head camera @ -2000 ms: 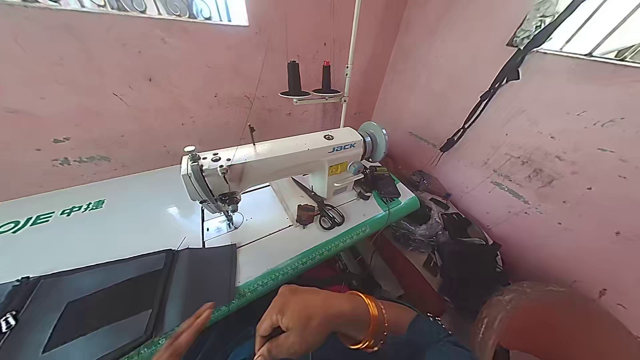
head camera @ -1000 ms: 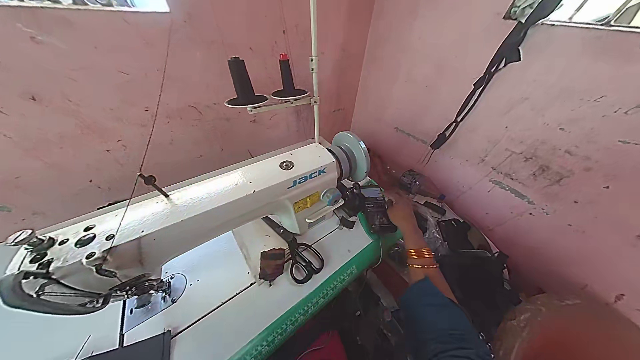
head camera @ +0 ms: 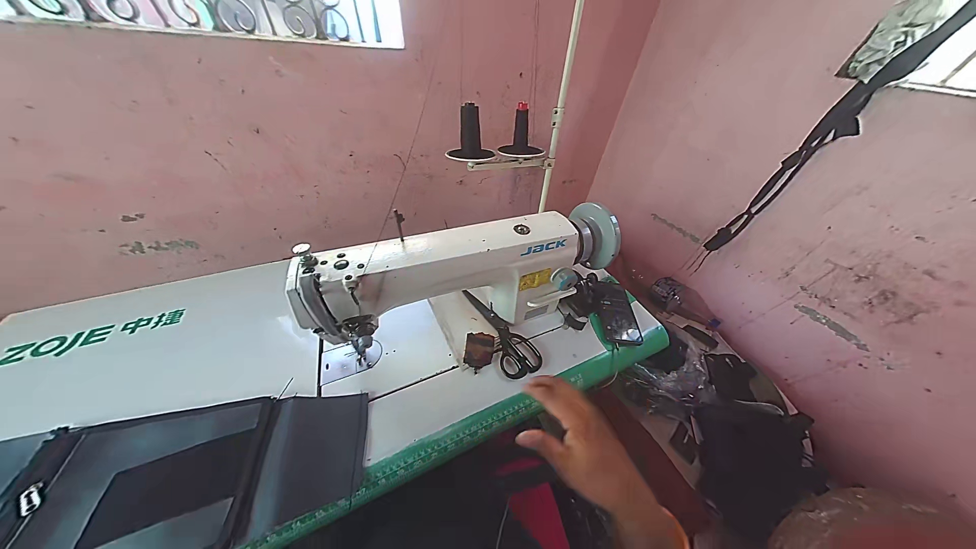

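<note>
My right hand, thumb and fingers apart and holding nothing, is over the green front edge of the sewing table. Nearest to it lie black-handled scissors beside a small brown piece. Behind them stands a white Jack industrial sewing machine. A dark phone rests at the table's right end, next to the handwheel side. Black panels with a zipper lie across the front left of the table. My left hand is out of view.
Two dark thread cones stand on a holder behind the machine. Right of the table, dark cloth and clear plastic are piled up. A rounded brown object is at the bottom right. Black cables hang along the wall.
My right hand has come back left from beside the phone, where it was a second ago, to the table's front edge. My left hand, partly seen two seconds ago, has left the view.
</note>
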